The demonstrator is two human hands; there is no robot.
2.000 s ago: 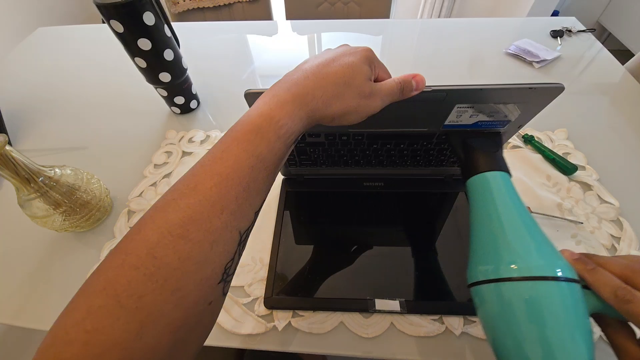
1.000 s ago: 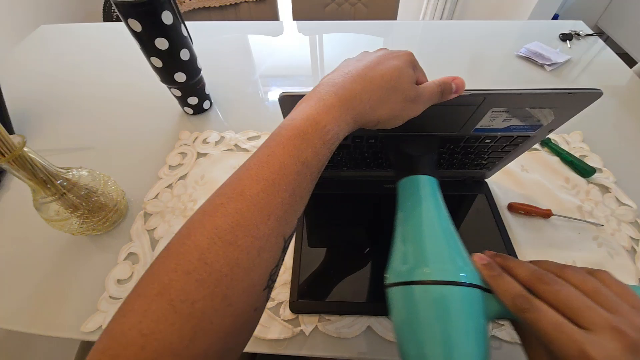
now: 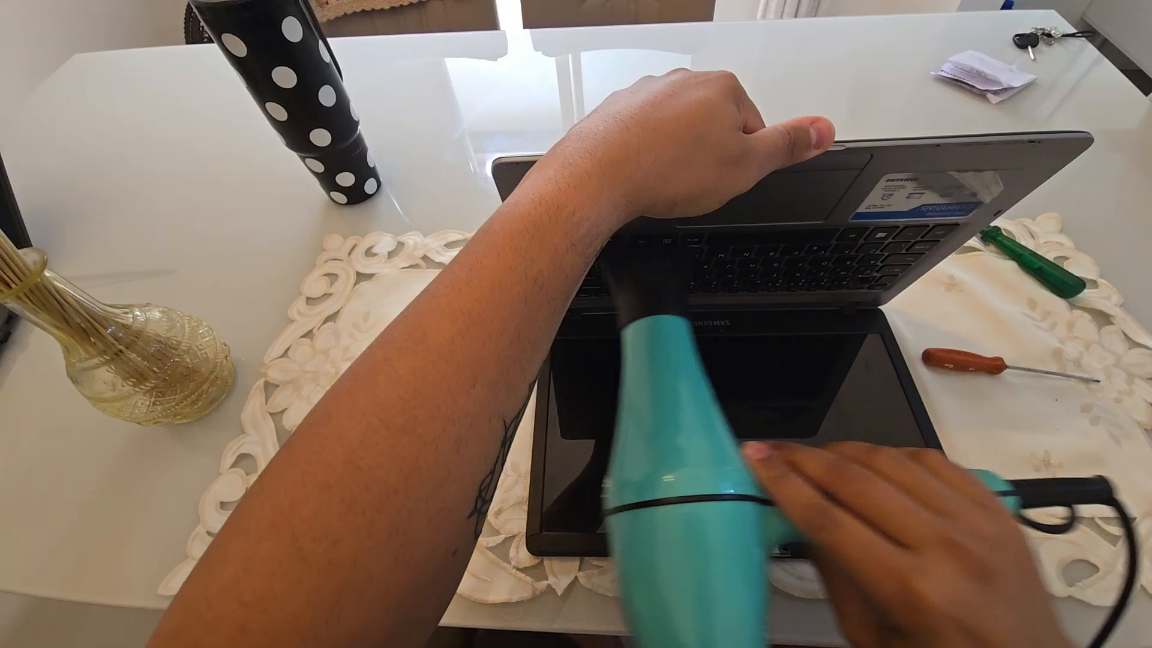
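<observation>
A Samsung laptop stands open with its black screen [image 3: 810,387] lying flat on the placemat and its keyboard half [image 3: 783,261] tilted up behind. My left hand [image 3: 693,135] grips the top edge of the keyboard half, thumb along the rim. In my right hand [image 3: 909,531] is the handle of a turquoise hair dryer [image 3: 684,468]; its black nozzle points at the left part of the keyboard, close to the keys. My left forearm hides part of the laptop's left side. Right of the laptop lie a red-handled screwdriver [image 3: 965,362] and a green-handled tool [image 3: 1035,264].
A cutwork cloth placemat [image 3: 315,360] lies under the laptop on the glossy white table [image 3: 108,504]. A polka-dot tumbler [image 3: 297,99] stands back left, and a glass vase with sticks [image 3: 148,364] at the left. Folded paper [image 3: 984,76] and keys [image 3: 1028,41] lie back right. The dryer's cord [image 3: 1125,558] hangs at the right.
The hair dryer in my right hand has moved left along the keyboard, uncovering the red-handled screwdriver. My left hand has stayed on the laptop's top edge. The view has shifted somewhat.
</observation>
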